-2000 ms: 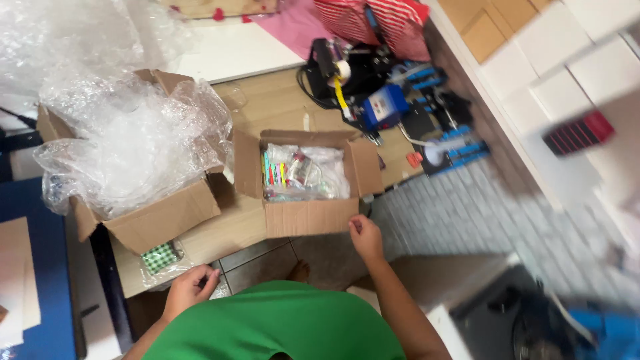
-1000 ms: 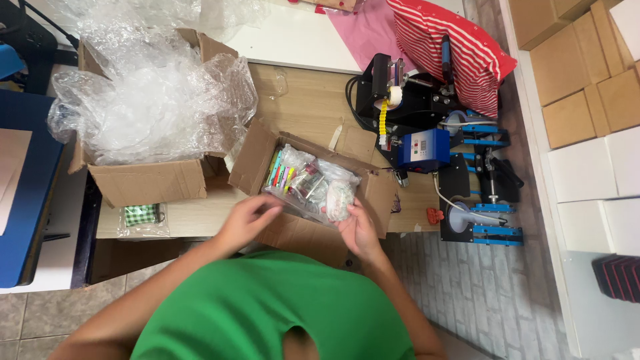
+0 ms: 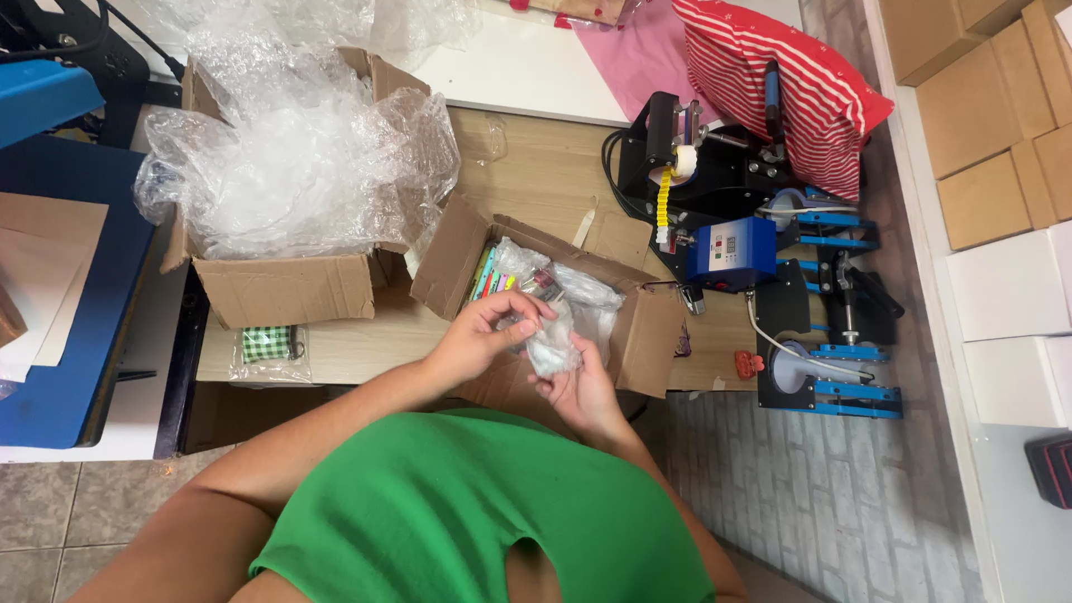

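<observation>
My right hand (image 3: 590, 385) holds a small item in clear plastic wrap (image 3: 553, 343) over the near edge of an opened cardboard box (image 3: 649, 335). The fingers of my left hand (image 3: 490, 331) pinch the top of that wrap. What is inside the wrap cannot be made out. Colourful pens or markers (image 3: 492, 280) lie at the left inside the box, beside more plastic-wrapped items (image 3: 590, 285). Left of it stands a larger cardboard box (image 3: 285, 289), heaped with crumpled clear plastic wrap (image 3: 293, 159).
A bagged green checked item (image 3: 268, 343) lies at the table's front edge. To the right are a heat press with a blue control box (image 3: 731, 254), its cables, and a red striped bag (image 3: 779, 92). A blue board (image 3: 67, 285) with paper sheets is at the left.
A wrapped item is now held up between both hands; one second ago my right hand was at the wrapped contents and my left hand was by the box's near left side.
</observation>
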